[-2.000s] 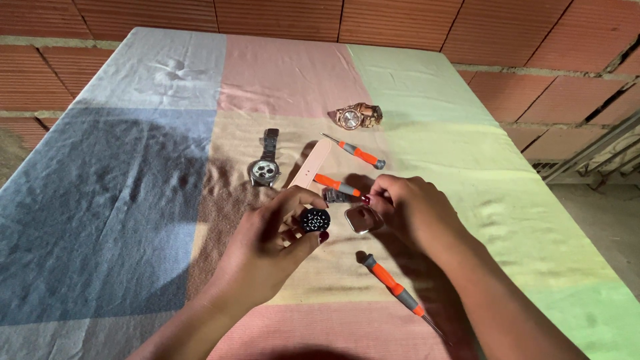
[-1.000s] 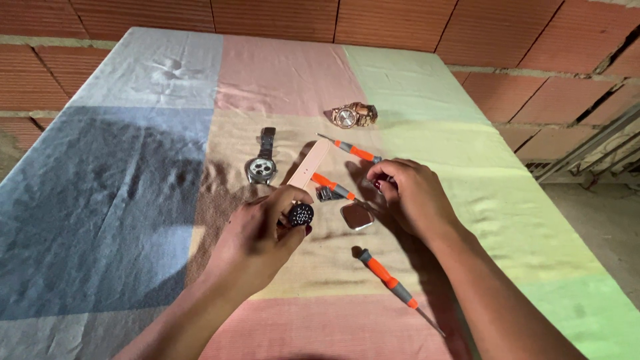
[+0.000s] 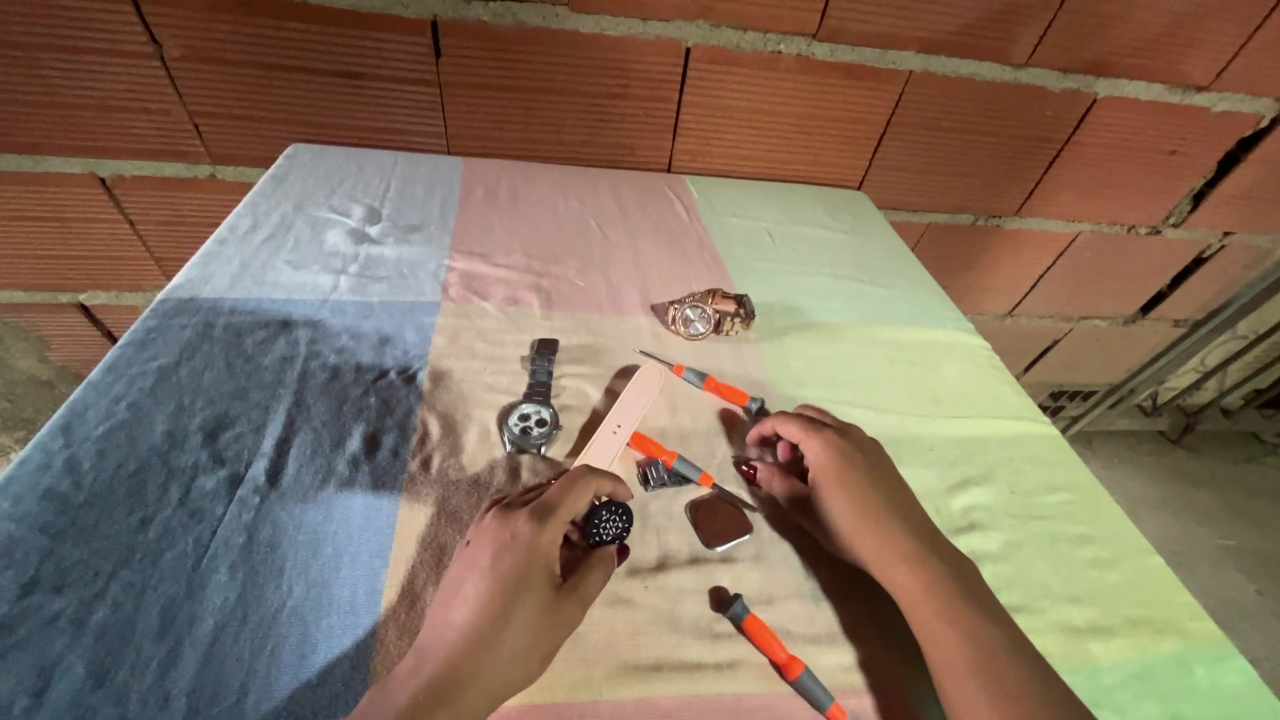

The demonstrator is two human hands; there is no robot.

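Note:
My left hand (image 3: 530, 570) holds a watch with a round black dial (image 3: 608, 523) between thumb and fingers; its pale pink strap (image 3: 625, 415) sticks up beyond the fingers. My right hand (image 3: 820, 480) hovers just right of an orange and grey screwdriver (image 3: 675, 462), fingers curled; whether anything is between the fingertips cannot be told. That screwdriver lies over dark metal watch links (image 3: 660, 476), its tip near a rounded-square reflective piece (image 3: 718, 522). A second screwdriver (image 3: 712, 384) lies behind my right hand, a third (image 3: 785, 655) nearer me.
A silver watch with a dark metal bracelet (image 3: 530, 425) lies at the left. Farther back rests a rose-gold watch (image 3: 697, 317). They are on a color-block tablecloth (image 3: 580, 240), whose far edge is close to a brick wall (image 3: 560, 90).
My right hand has moved away from the reflective piece, which it was at two seconds ago. My left hand still holds the black-dial watch. The view has tilted up.

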